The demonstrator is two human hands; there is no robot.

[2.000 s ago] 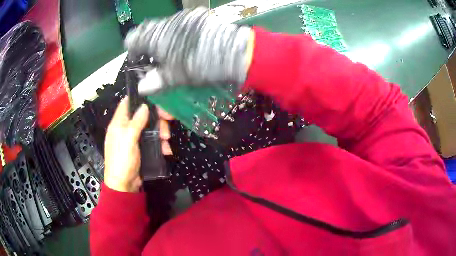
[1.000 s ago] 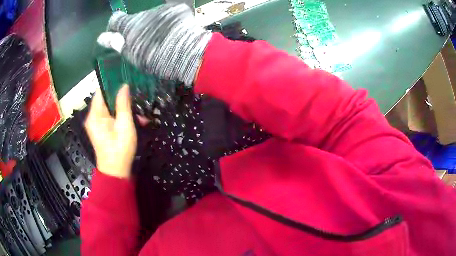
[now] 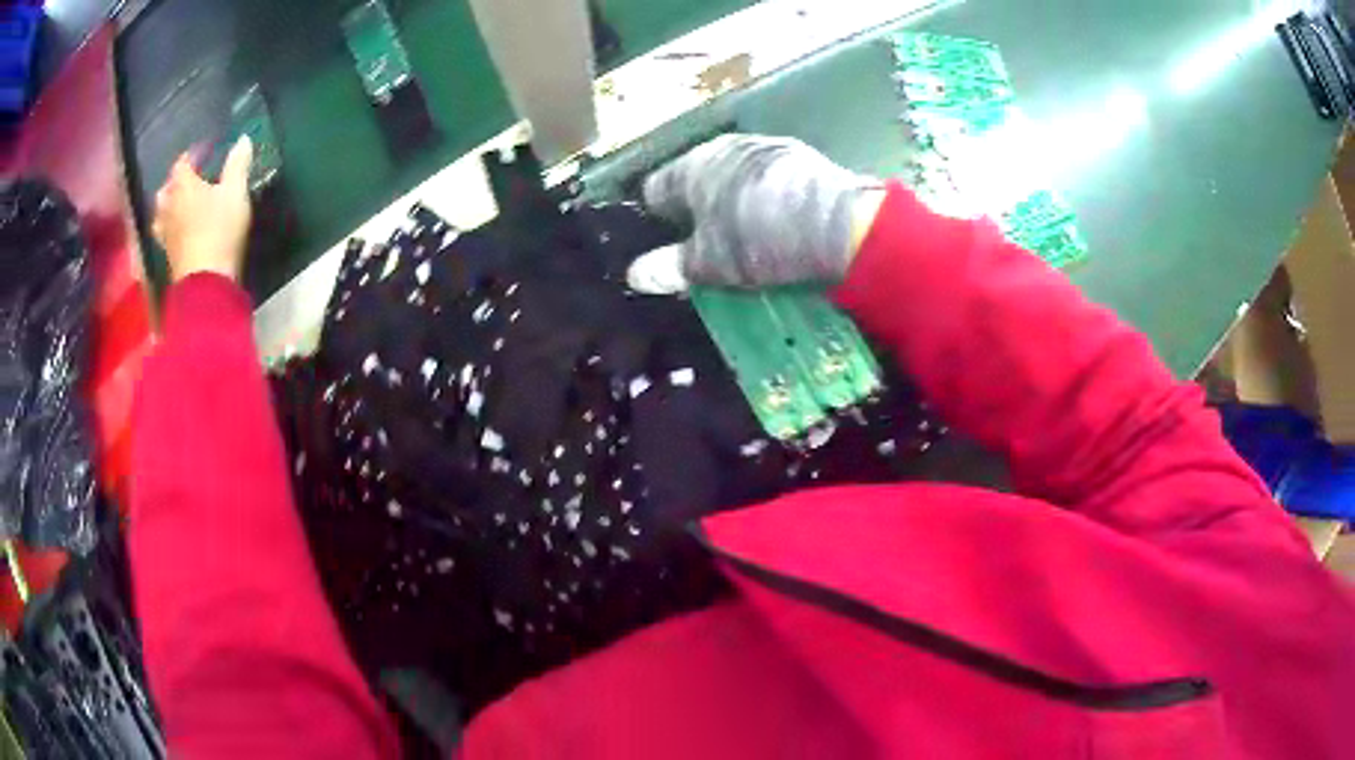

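My left hand, bare, reaches past the pale rail at the upper left. Its fingertips are on the near end of a dark part-built remote with green board; the dark shell blends into the surface. My right hand, in a grey-white knit glove, holds joined green circuit boards by their upper end, over the heap of black rubber keypads with white dots. The glove hides that end of the boards.
Another part-built remote lies beyond the pale rail, near a metal post. More circuit boards lie at upper right. Remote housing halves and a plastic bag are at left, a cardboard box at right.
My left hand has moved up and left from the keypad heap to beyond the rail. My right hand has moved right with the boards, uncovering the keypads.
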